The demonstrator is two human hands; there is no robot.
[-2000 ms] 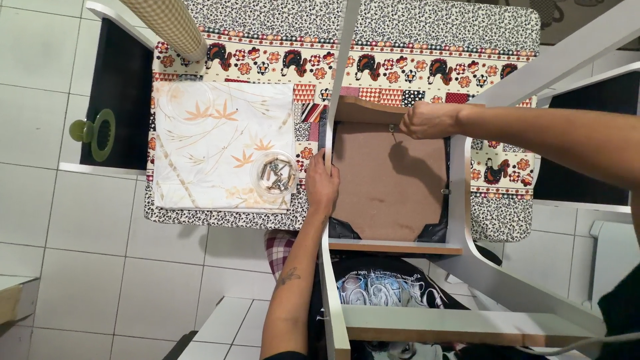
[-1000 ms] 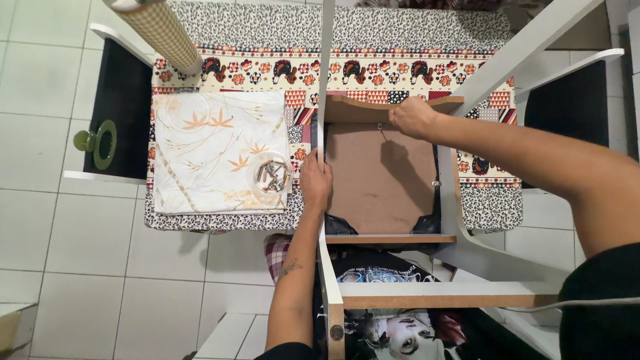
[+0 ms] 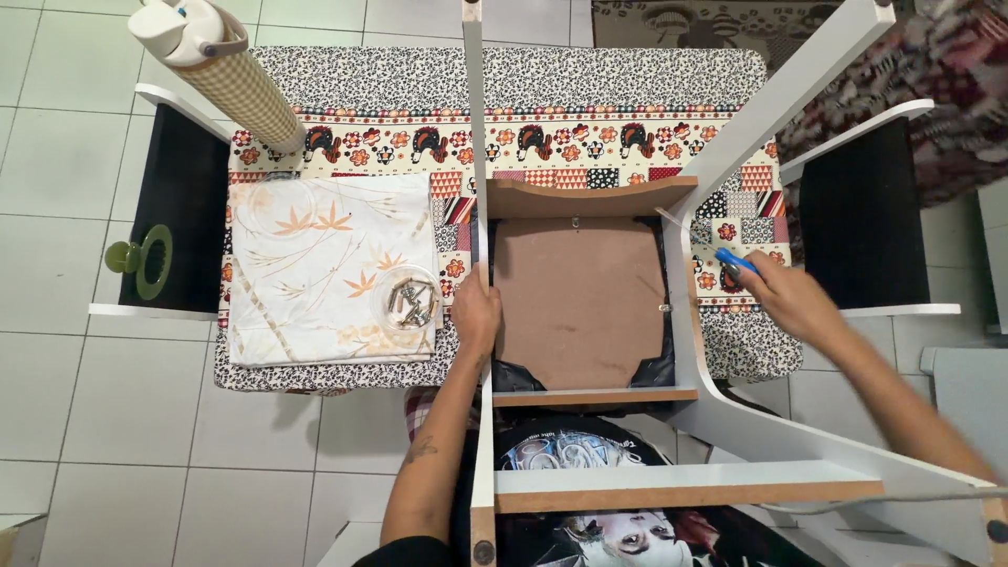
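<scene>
A white wooden chair frame [image 3: 697, 339] lies over the table, the brown underside of its seat [image 3: 579, 303] facing up. My left hand [image 3: 476, 311] grips the frame's left rail. My right hand [image 3: 776, 287], to the right of the frame, holds a screwdriver with a blue handle [image 3: 736, 260]; its thin shaft points up and left toward the frame's upper right inner corner. Small metal brackets show at the seat's top edge [image 3: 576, 222] and right edge [image 3: 665, 308]. A clear round container of screws and other metal hardware [image 3: 411, 303] stands on a folded white cloth [image 3: 331, 268].
A tall checked bottle [image 3: 236, 87] stands at the table's back left. The table wears a rooster-patterned tablecloth [image 3: 378, 146]. Black-seated chairs stand at the left [image 3: 177, 205] and right [image 3: 862, 213]; a green ring-shaped object [image 3: 154, 262] rests on the left one. A pale cable [image 3: 890, 498] crosses the frame at lower right.
My right hand has moved from the frame's top crosspiece to outside its right side, and the screwdriver is now plainly visible in it. My left hand stays on the left rail.
</scene>
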